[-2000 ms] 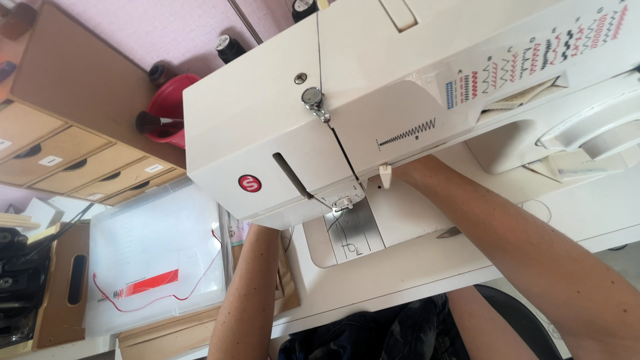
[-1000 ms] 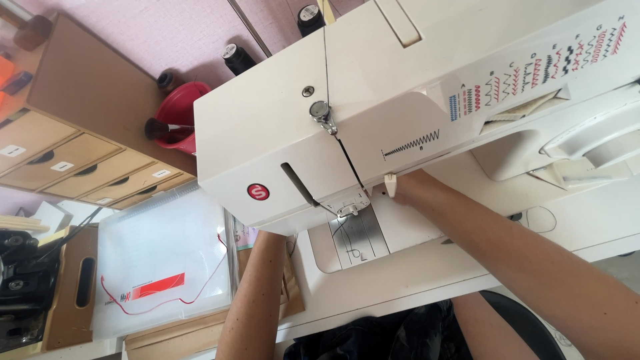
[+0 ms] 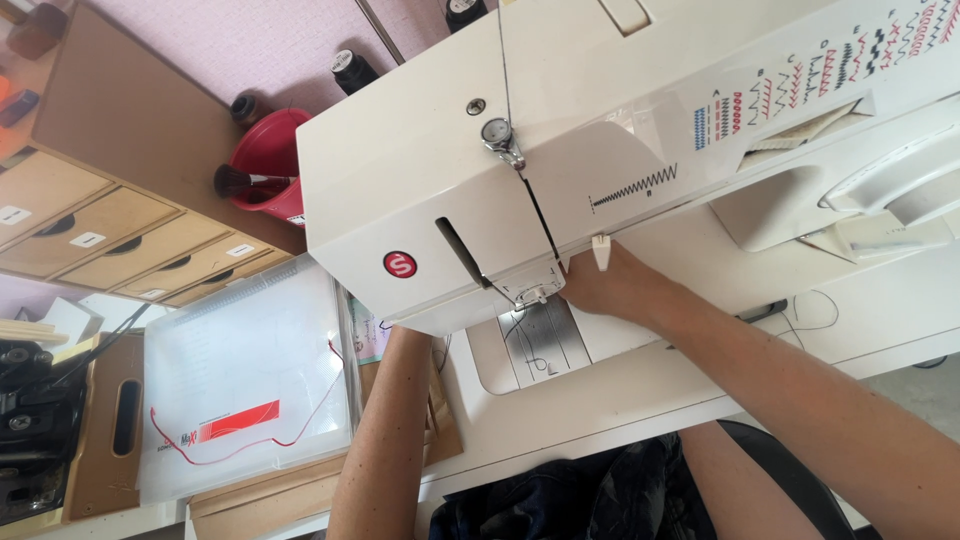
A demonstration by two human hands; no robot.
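Observation:
A white sewing machine [image 3: 405, 180] fills the upper middle of the head view. My left forearm comes up from the bottom and passes behind the machine's left end, which hides the left hand. My right hand [image 3: 611, 289] reaches in behind the needle area, below the white lever [image 3: 601, 252]; its fingers are hidden by the machine head, so what they touch cannot be seen. Dark thread [image 3: 504, 67] runs down the front of the machine through the metal thread guide [image 3: 496, 135]. A loose thread end lies on the metal needle plate [image 3: 551, 334].
Left of the machine lies a translucent plastic folder [image 3: 240, 367] with a red thread on it. Behind stand a small wooden drawer cabinet [image 3: 150, 135], a red cup [image 3: 277, 150] with a brush, and dark thread spools [image 3: 352, 71]. A seam ripper-like dark tool [image 3: 763, 310] lies at right.
The view has shifted a little. Both arms stay reaching in at the machine, with the right hand slightly closer to the needle area.

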